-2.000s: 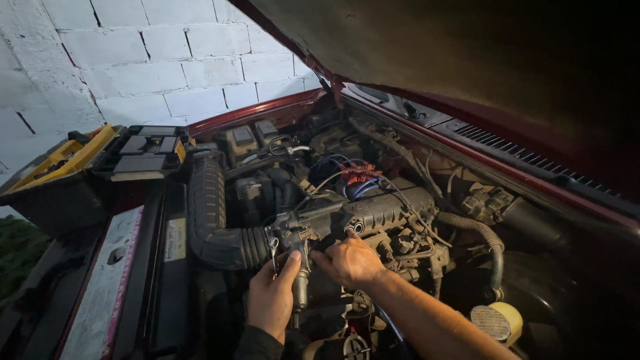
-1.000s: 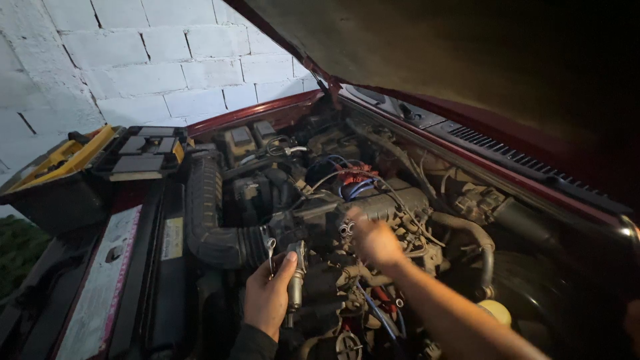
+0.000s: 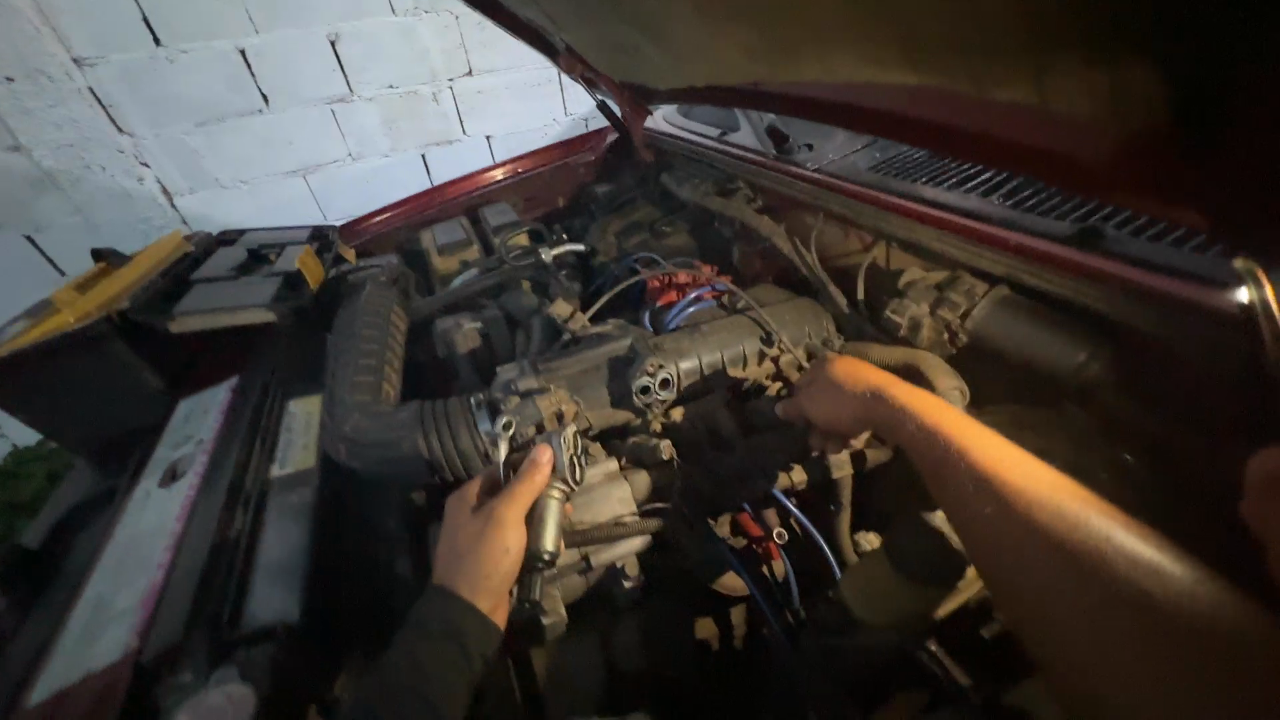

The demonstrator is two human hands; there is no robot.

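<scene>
My left hand (image 3: pixel 495 545), in a dark sleeve, grips a cylindrical metal valve with a flanged head (image 3: pixel 548 505). The ring end of a wrench (image 3: pixel 503 435) stands up between its thumb and fingers. Right of the valve, two round ports (image 3: pixel 655 385) show at the end of the ribbed engine cover (image 3: pixel 735 345). My right hand (image 3: pixel 835 400), bare-armed, reaches in at the far right end of that cover, fingers bent down among dark hoses. Its fingertips are partly hidden, and whether they hold anything cannot be told.
A corrugated air intake hose (image 3: pixel 370 400) curves at left. Open toolboxes with yellow parts (image 3: pixel 100 290) rest on the car's front, near a long level-like bar (image 3: pixel 135 540). Blue cables (image 3: pixel 810 535) hang below. The raised hood (image 3: pixel 900 60) hangs overhead. A skin-coloured shape shows at the right edge.
My right hand has moved from beside the valve and the twin ports to the right, along the engine cover. My left hand keeps the valve and wrench.
</scene>
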